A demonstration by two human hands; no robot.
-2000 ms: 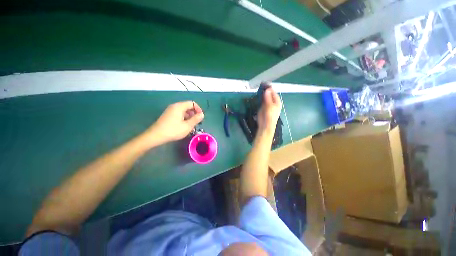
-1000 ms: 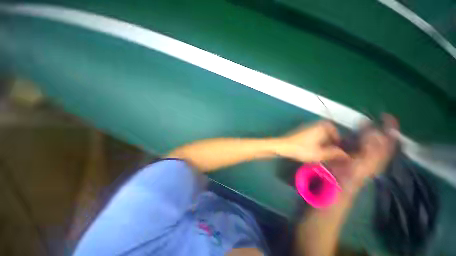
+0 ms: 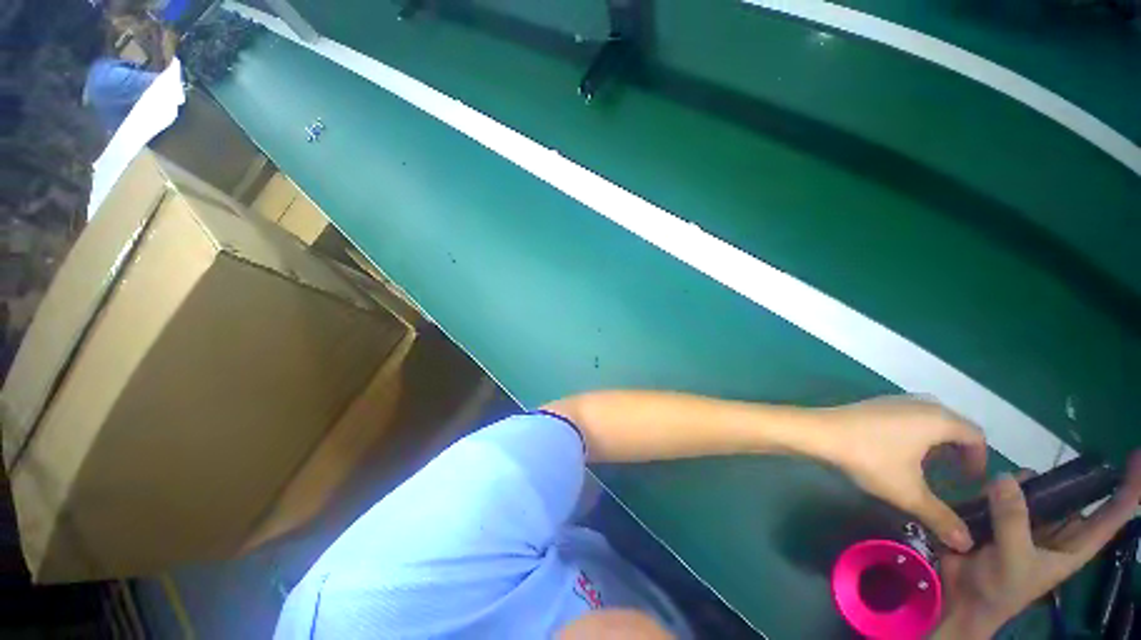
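Note:
A hair dryer body with a flared pink end (image 3: 887,591) is at the lower right, with small pale metallic pieces (image 3: 920,540) beside its rim. A glossy black handle (image 3: 1061,493) lies across my right hand (image 3: 1020,556), just right of the pink end. The right hand's fingers are around the handle, and the frame's edge cuts part of it off. My left hand (image 3: 907,456) is bare and curled above the pink end. One fingertip touches the handle's near end; whether it grips is unclear.
The green bench (image 3: 501,275) runs diagonally beside a white rail (image 3: 701,250). Small scraps (image 3: 314,130) lie on it. A dark assembled piece (image 3: 608,63) is beyond the rail. A large carton (image 3: 188,375) stands left. Another person's sleeve (image 3: 115,88) shows top left. Black tubes (image 3: 1117,575) are bottom right.
The view has swung left along the bench, so the hands and pink end sit lower right. The handle now shows clearly across my right hand. My left hand stays close to the body.

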